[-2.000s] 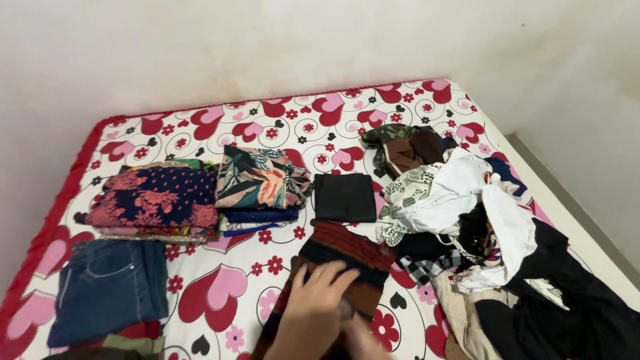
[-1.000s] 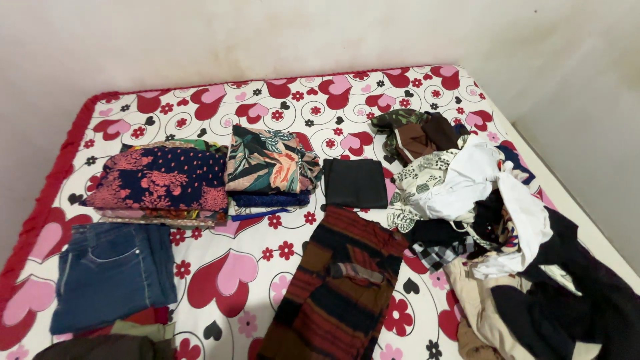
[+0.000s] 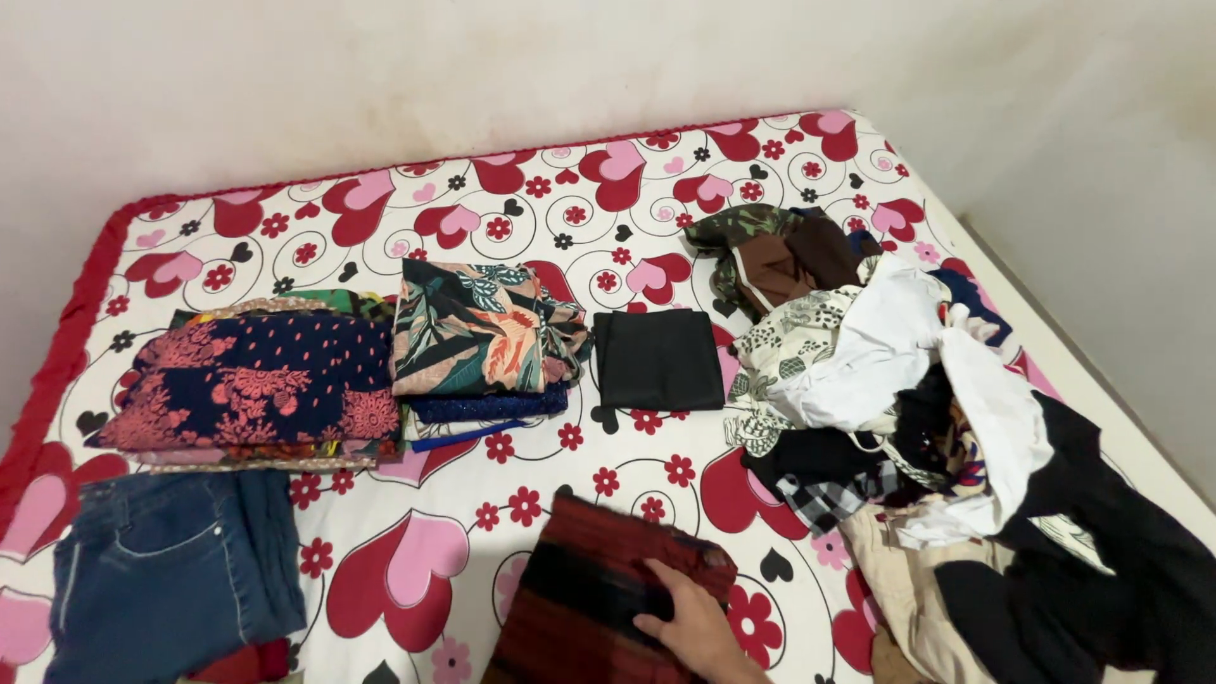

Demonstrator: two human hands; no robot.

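Observation:
My right hand point(image 3: 698, 622) reaches in from the bottom edge, thumb and fingers spread over a dark red, black and brown striped cloth point(image 3: 579, 608). The cloth lies at the bottom middle of the bed, partly cut off by the frame. My left hand is out of view. Beyond the cloth lies a folded black garment point(image 3: 658, 359). Left of that is a stack topped by a leaf-print garment point(image 3: 480, 332), then another topped by a navy garment with coral print point(image 3: 271, 385). Folded blue jeans point(image 3: 176, 560) rest at lower left.
A loose heap of clothes fills the right side, with a white garment point(image 3: 869, 351), a brown garment point(image 3: 788, 261), beige cloth point(image 3: 921, 589) and black cloth point(image 3: 1102, 579). The heart-print bed sheet point(image 3: 380, 579) lies beneath everything. Walls point(image 3: 475, 76) stand behind and to the right.
Both hands were on the striped cloth two seconds ago, and neither showed one second ago. Now my right hand is on it. The cloth's far edge has shifted toward the bottom of the view.

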